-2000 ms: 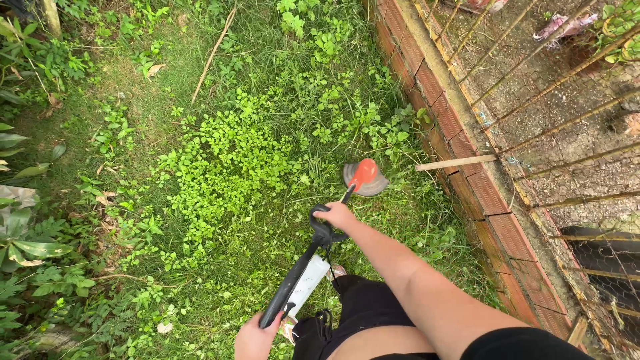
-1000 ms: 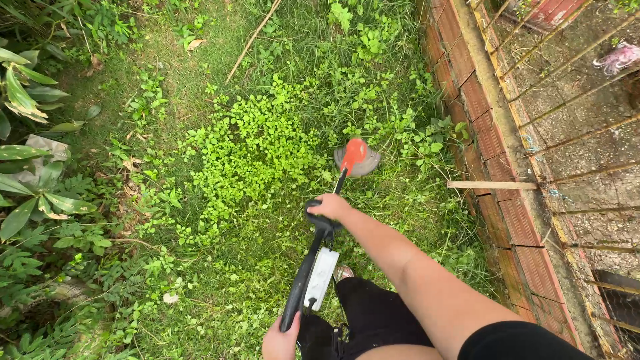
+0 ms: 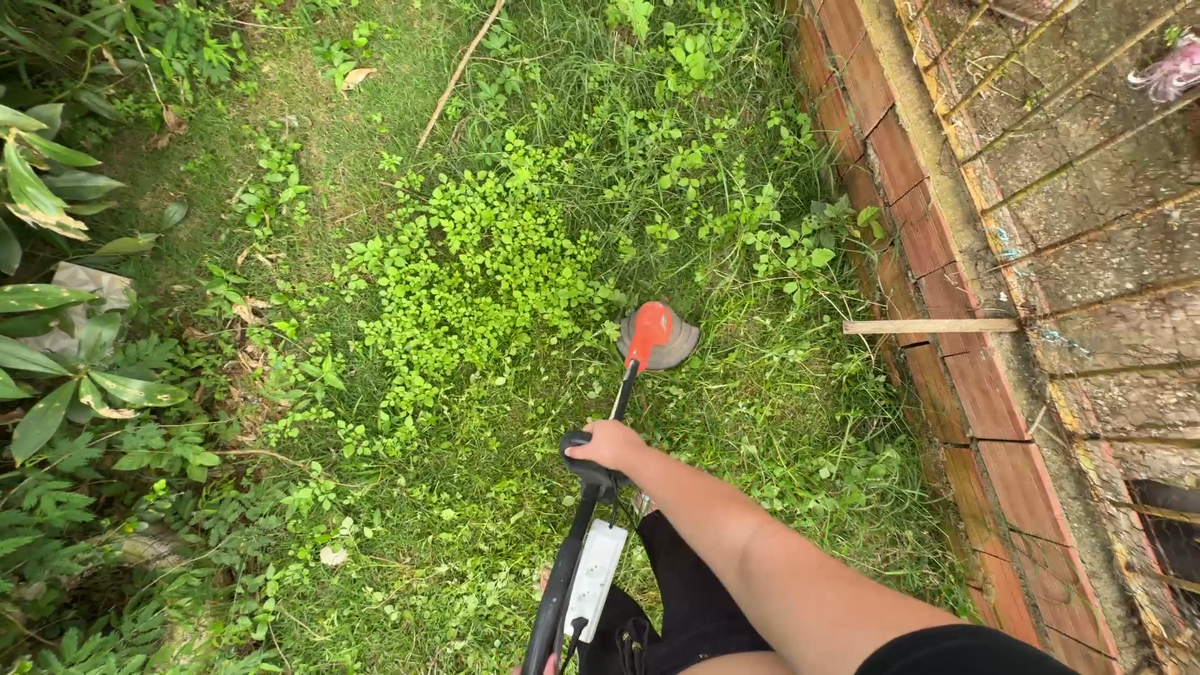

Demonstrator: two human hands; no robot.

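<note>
A string trimmer with an orange head (image 3: 652, 328) and a grey guard (image 3: 677, 345) is low over the grass, at the right edge of a dense patch of small-leaved weeds (image 3: 487, 262). My right hand (image 3: 607, 444) is closed around its black front handle (image 3: 574, 450). At the bottom edge, only a sliver of my left hand (image 3: 521, 670) shows, at the lower end of the black shaft (image 3: 555, 600). A white power strip (image 3: 594, 577) with a black plug in it hangs beside the shaft. The cutting line cannot be made out.
A low brick wall (image 3: 923, 234) with rusty metal bars (image 3: 1087, 150) runs along the right. From it a wooden slat (image 3: 928, 326) juts over the grass. Broad-leaved plants (image 3: 70, 375) stand at left, and a thin stick (image 3: 459, 75) lies near the top. My legs (image 3: 694, 591) are below.
The trimmer head has moved left, away from the brick wall and closer to the weed patch. My left hand, plainly in view before, is now mostly cut off by the bottom edge.
</note>
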